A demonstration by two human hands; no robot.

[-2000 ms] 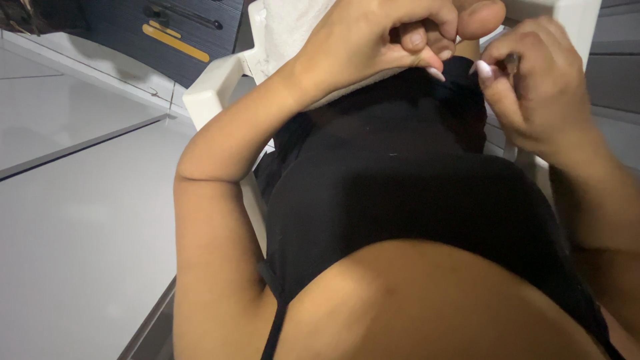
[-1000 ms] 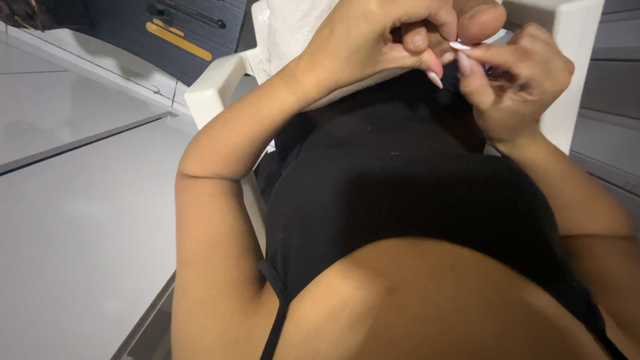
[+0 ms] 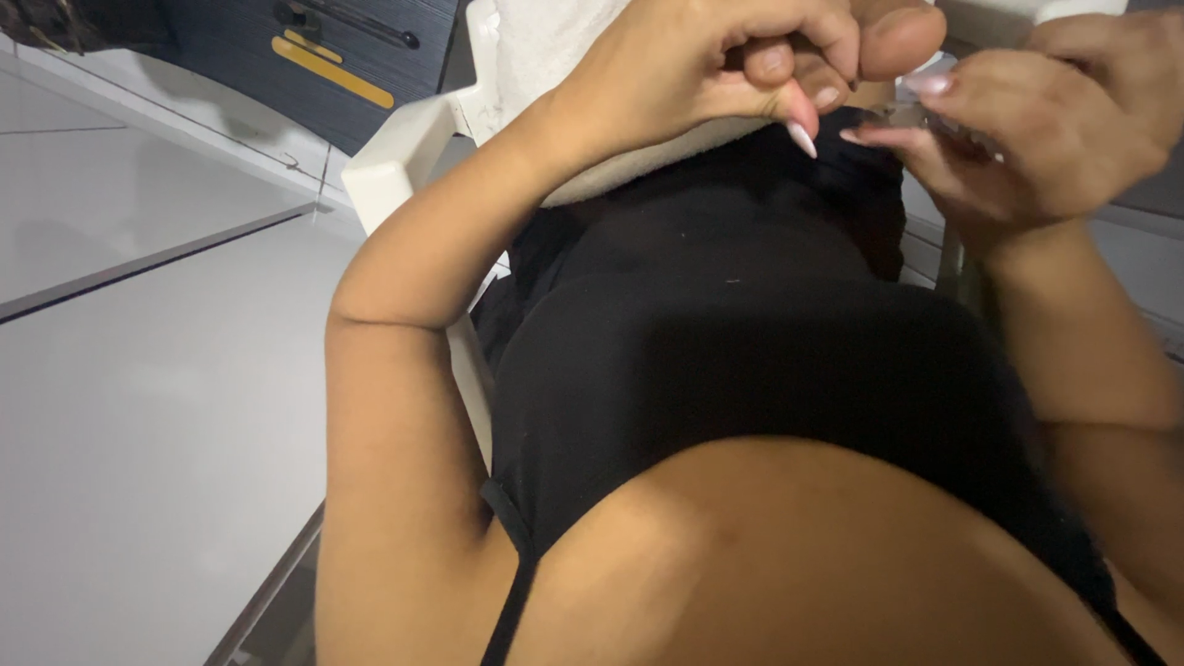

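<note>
My left hand [image 3: 731,65] is closed around the toes of a bare foot [image 3: 893,42], whose big toe points to the right. The thumb of that hand, with a long pale pointed nail, lies below the smaller toes. My right hand [image 3: 1036,120] is just to the right of the foot, apart from it, with thumb and finger pinched near a small, blurred metal tool [image 3: 962,134], partly hidden by the fingers; its kind cannot be told. A whitish towel [image 3: 555,55] lies under my left forearm and beneath the foot.
A white plastic chair [image 3: 393,171] stands around my lap, its armrest to the left. Behind it, at the upper left, is a dark wood-look drawer front [image 3: 222,55] with a yellow strip [image 3: 333,74] and a black handle. White tiled floor [image 3: 157,416] spreads at the left.
My right hand was close against the toes one second ago and is now farther right, away from them. My left hand has stayed on the foot.
</note>
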